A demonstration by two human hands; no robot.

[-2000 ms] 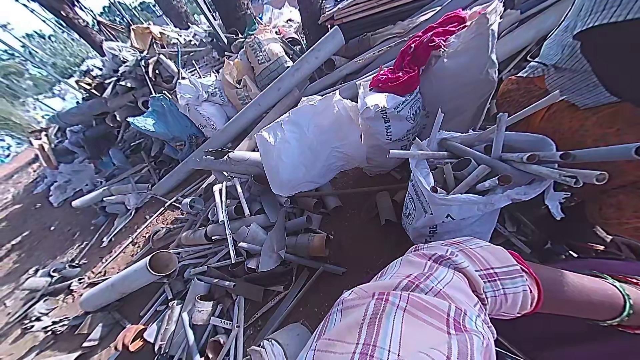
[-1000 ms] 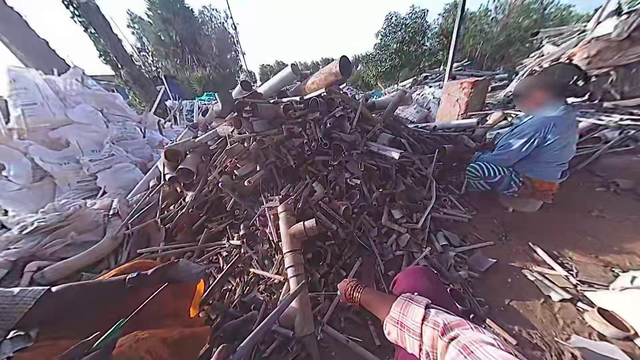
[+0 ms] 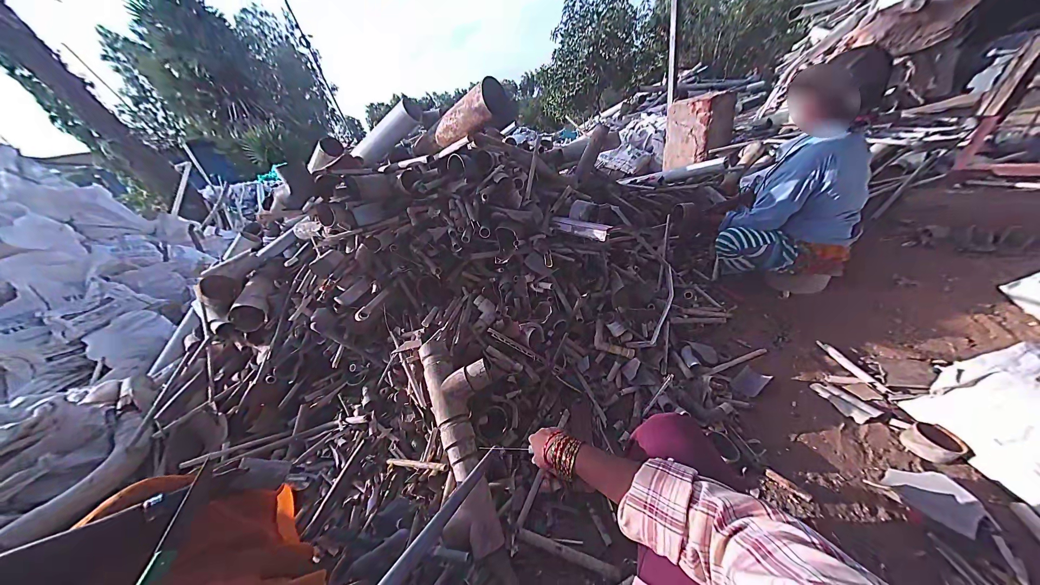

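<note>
My right hand (image 3: 546, 448), with several bangles at the wrist and a plaid sleeve behind it, is low over the scrap heap. Its fingers are curled around the end of a thin, light rod (image 3: 505, 448) that points left; what sits inside the fist is hidden. The rod's far end is by the upper tip of a long grey pipe (image 3: 439, 520), which slants up from the bottom edge. Just behind lies a thick pipe with a side branch (image 3: 452, 422). My left hand is out of view.
A large heap of plastic pipe scrap (image 3: 487, 268) rises ahead. White sacks (image 3: 81, 284) are piled at left, with orange cloth (image 3: 236, 536) at lower left. A person in a blue shirt (image 3: 800, 191) sits at the heap's right side. Pipe pieces (image 3: 934, 443) and white sheeting (image 3: 991, 406) lie at right.
The view has swung from a filled sack of pipes to the big heap. Since one second ago, a grey pipe still slants up near my right hand, which remains low at the heap.
</note>
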